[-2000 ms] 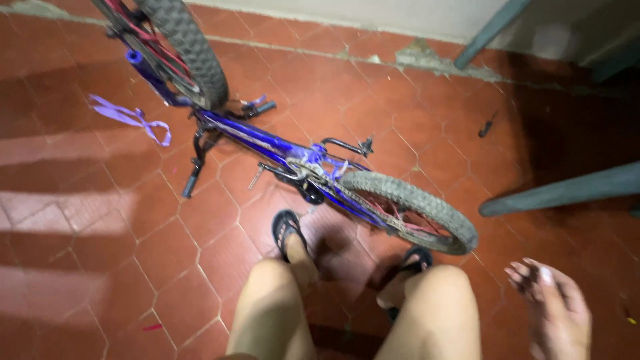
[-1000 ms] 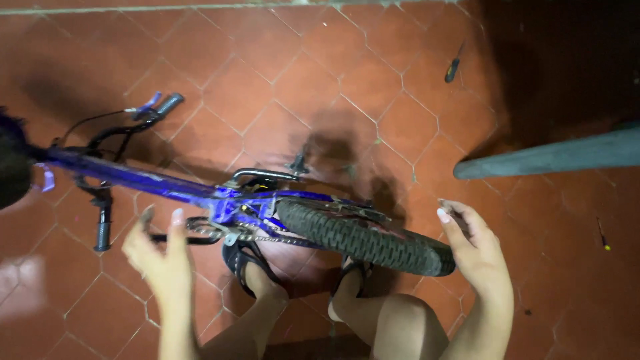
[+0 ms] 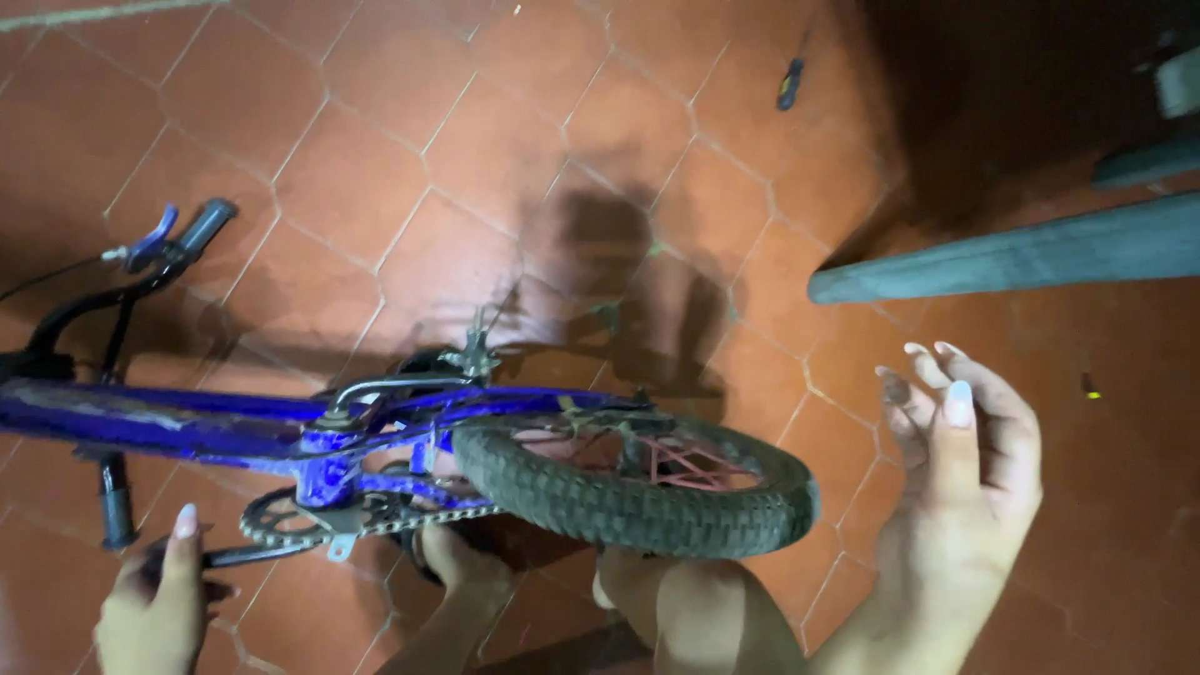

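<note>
A child-size bicycle with a blue frame lies across the view, its knobby tire with red spokes toward the right. Down at the lower left, my left hand is at the end of the crank arm, below the chainring; its fingers are partly hidden, so its hold is unclear. My right hand is raised to the right of the tire with fingers curled apart, holding nothing. The other crank arm and a pedal show above the frame. The handlebar grips are at the left.
A screwdriver lies on the hexagonal floor tiles at the top right. Below it, a grey-green leg of some furniture reaches in from the right edge. A small dark object with a yellow tip is at the far right. My legs are beneath the bicycle.
The view has moved closer to the bicycle's rear part. My left hand, out of view two seconds ago and apart from the bicycle's pedal end or near it one second ago, is now lower at the crank arm.
</note>
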